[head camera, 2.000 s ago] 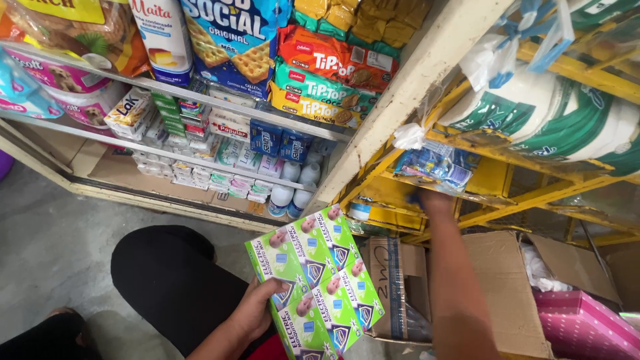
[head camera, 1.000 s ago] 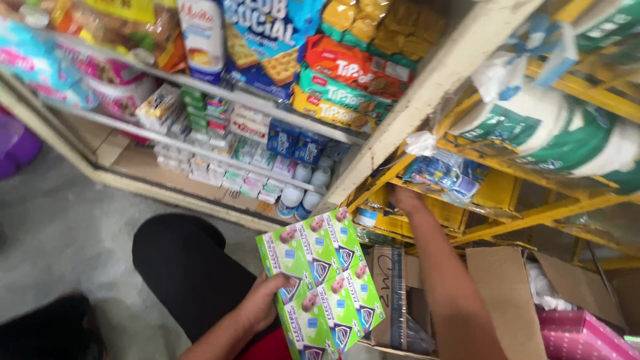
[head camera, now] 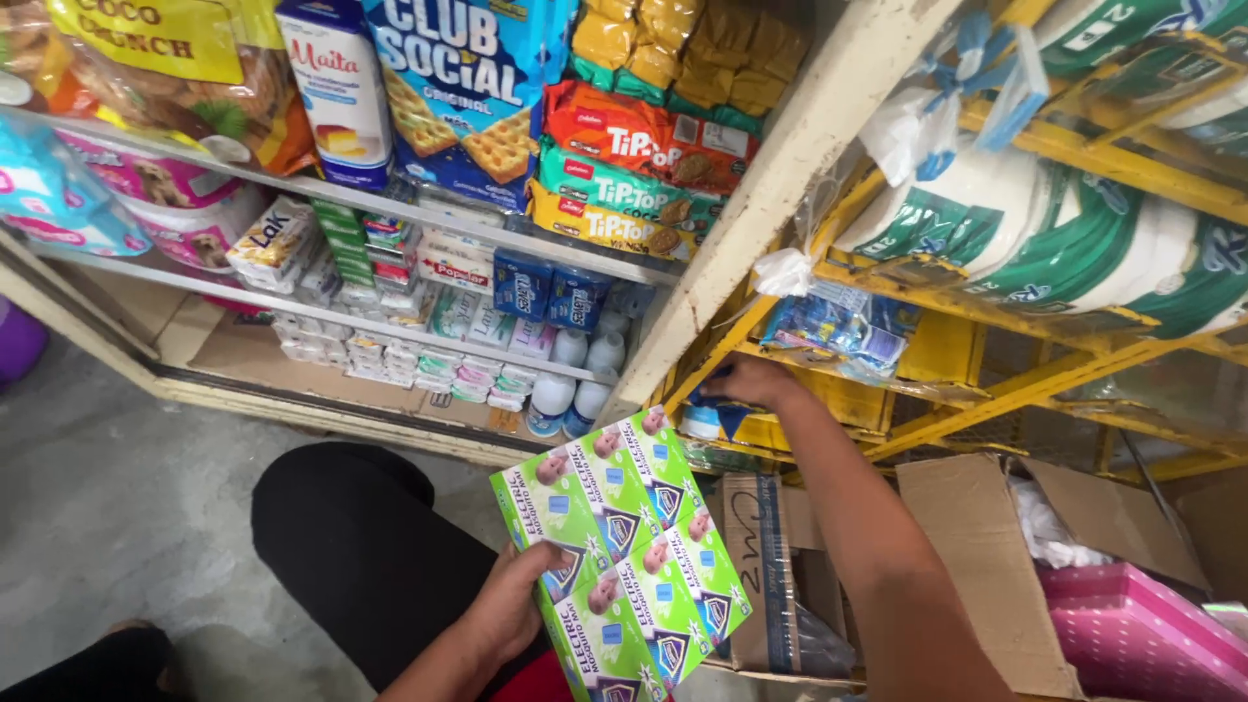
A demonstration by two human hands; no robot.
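Note:
My left hand point(head camera: 512, 595) grips the left edge of a shrink-wrapped block of green electric mosquito mat boxes point(head camera: 624, 565), its thumb on the front. My right hand point(head camera: 746, 385) reaches into the lower part of a yellow metal rack point(head camera: 1033, 385); its fingers are at a dark blue item point(head camera: 726, 414), partly hidden, and whether they grip it is unclear. Just above that hand lie blue plastic packets point(head camera: 838, 331) on the rack.
Left stands a display case point(head camera: 673, 322) with crackers, biscuits, soaps and white bottles. Wrapped paper rolls point(head camera: 1024, 234) fill the rack's upper right. Below are open cardboard boxes point(head camera: 985, 575), one holding a pink dotted box point(head camera: 1141, 624). My knee point(head camera: 341, 546) is at lower left.
My right hand has shifted slightly left within the rack, and a dark blue item now shows at its fingers. The left hand still holds the green block.

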